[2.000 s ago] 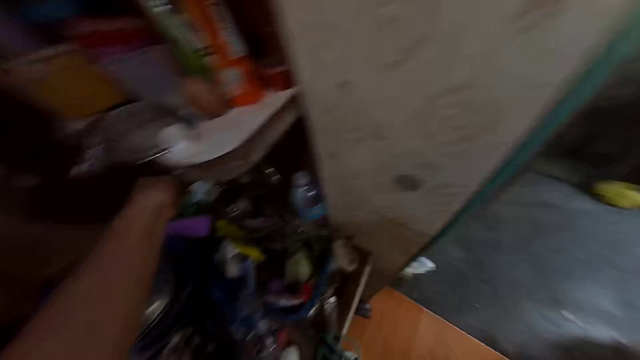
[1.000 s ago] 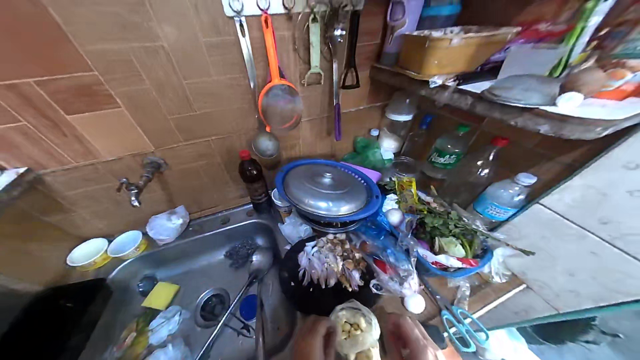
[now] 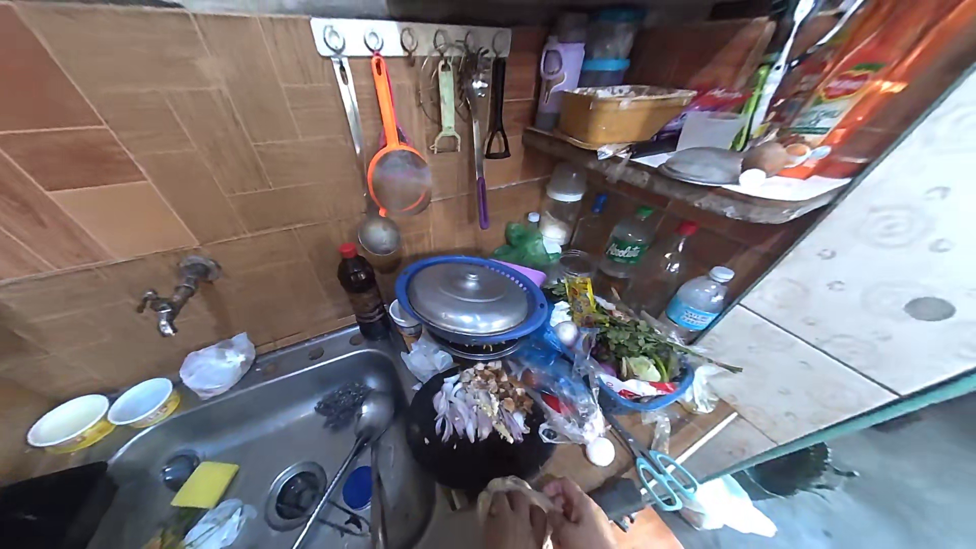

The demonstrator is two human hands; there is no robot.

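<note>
At the bottom centre, my left hand (image 3: pixel 509 518) and my right hand (image 3: pixel 572 515) are close together on a thin clear plastic bag (image 3: pixel 512 485); its contents are mostly hidden by the fingers. Just beyond them lies a round black board or pan (image 3: pixel 476 469) bearing sliced shallots (image 3: pixel 465 412) and chopped brown pieces (image 3: pixel 496 385). A white egg (image 3: pixel 600 451) rests right of it. Light blue scissors (image 3: pixel 665 480) lie to the right of my right hand.
A steel sink (image 3: pixel 267 412) with a ladle (image 3: pixel 374 415) and a yellow sponge (image 3: pixel 204 485) is at left. Behind the board stands a lidded pot (image 3: pixel 469 297) in a blue basin. A vegetable basket (image 3: pixel 644 400), bottles (image 3: pixel 700 301) and a low shelf (image 3: pixel 770 202) are at right.
One second ago pale chopped pieces showed in the open bag between my hands; now my fingers cover the bag. The view had swung from the shelf and floor to the sink.
</note>
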